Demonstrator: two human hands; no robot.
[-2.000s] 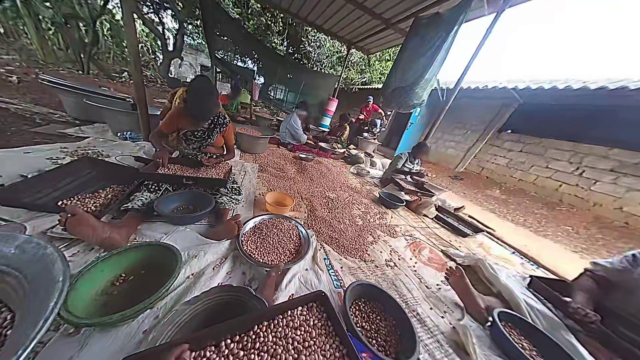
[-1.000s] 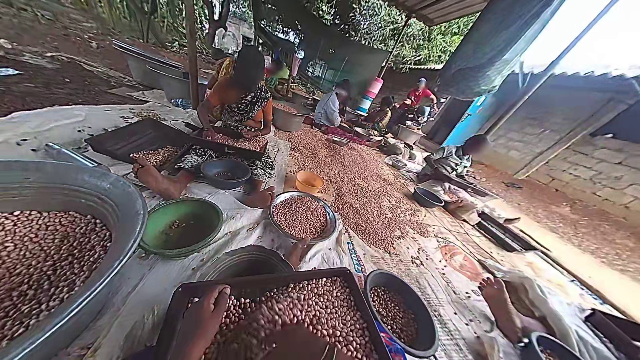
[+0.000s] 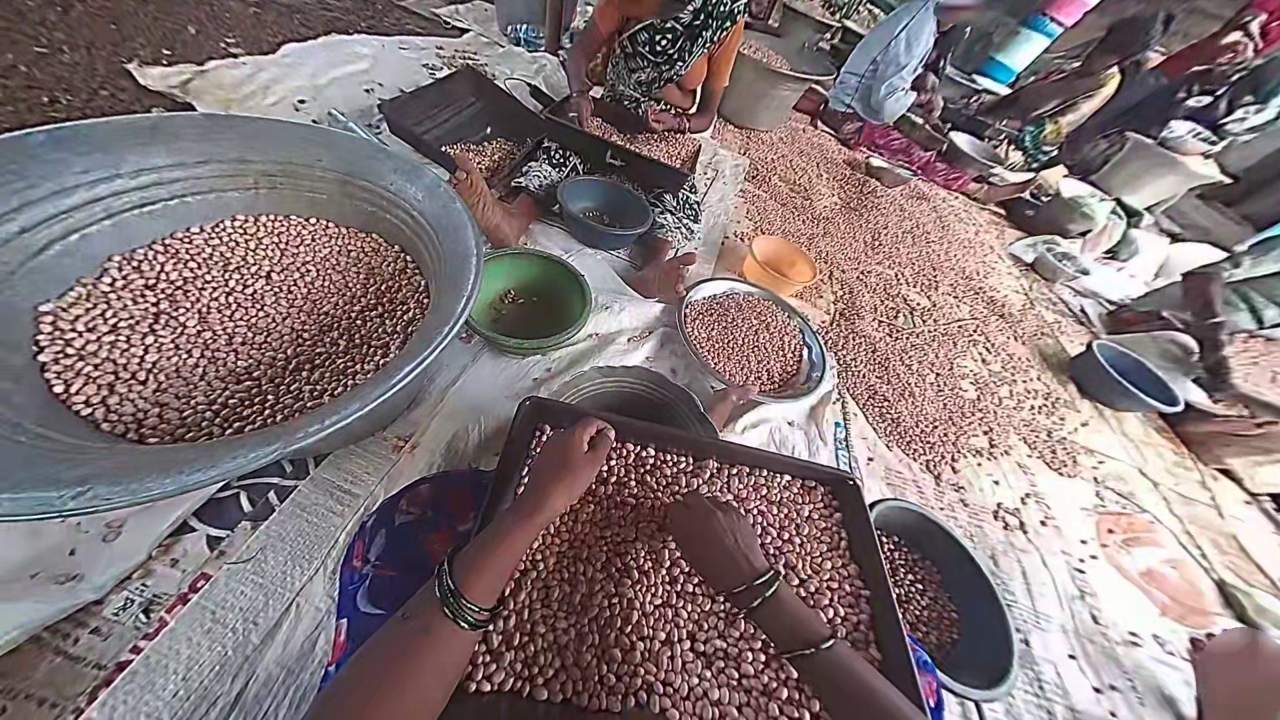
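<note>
A dark rectangular tray [image 3: 870,560] full of brownish-pink nuts or seeds [image 3: 600,600] lies across my lap. Over its upper left part is my left hand [image 3: 568,465], with bangles at the wrist and fingers curled; whether it holds a nut cannot be told. My right hand [image 3: 715,540], also with bangles, reaches down onto the nuts near the tray's middle, its fingertips hidden. A large metal basin [image 3: 440,240] with more nuts stands at the left. To the right of the tray is a dark grey bowl [image 3: 990,610], partly filled with nuts.
Beyond the tray are a green bowl [image 3: 575,290], a metal-rimmed bowl of nuts [image 3: 815,350], an orange bowl [image 3: 780,262] and a blue-grey bowl [image 3: 605,215]. A person [image 3: 680,50] sits behind with another tray. Nuts [image 3: 900,260] cover the sheet at right, where several people sit.
The view has tipped down and left. Both my hands are now seen over the tray; one second ago one hand was near its left edge and the nuts by the other were blurred.
</note>
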